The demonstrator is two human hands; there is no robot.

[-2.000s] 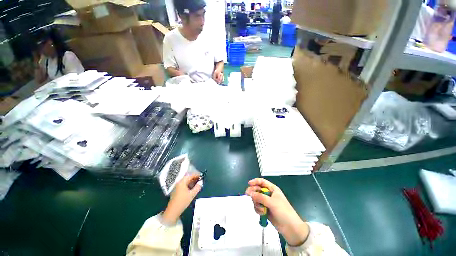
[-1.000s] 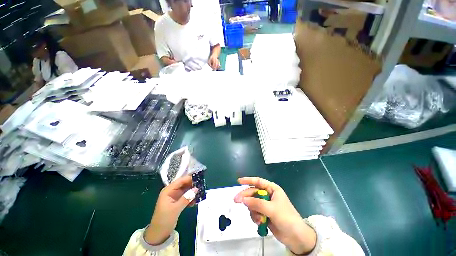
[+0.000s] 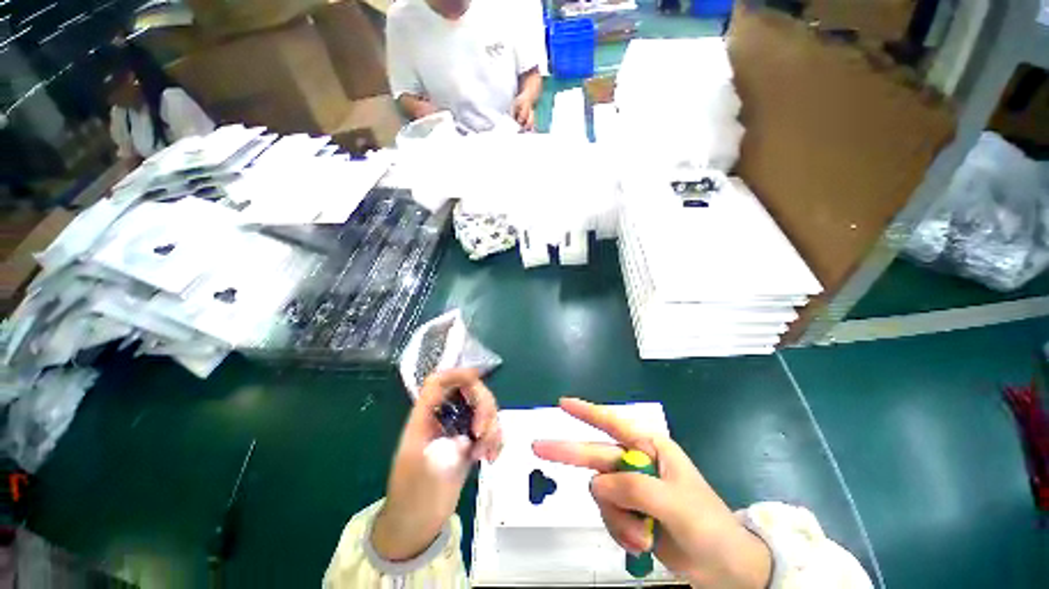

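Note:
A white housing panel [image 3: 575,506] with a black clover-shaped cutout lies in front of me on other white panels. My left hand [image 3: 443,460] is above its left edge, fingers closed round a small dark module [image 3: 457,414], with a white cap on one finger. My right hand [image 3: 661,500] is over the panel's right part. It holds a screwdriver [image 3: 637,463] with green and yellow handle against the palm, index and middle fingers stretched to the left. The screwdriver's shaft is not visible. An open bag of grey screws [image 3: 433,347] stands just beyond my left hand.
Loose white panels [image 3: 150,247] heap at left beside a clear tray of dark modules [image 3: 362,282]. Stacked white panels [image 3: 719,270] stand at right. A second screwdriver [image 3: 234,506] lies at left. A patterned bundle [image 3: 483,234] and white foam blocks [image 3: 557,247] lie beyond; a person [image 3: 466,63] stands behind.
The module has turned within my left fingers and is now mostly covered by them. My right index and middle fingers have stretched out. The view has shifted, so the bench things sit further right.

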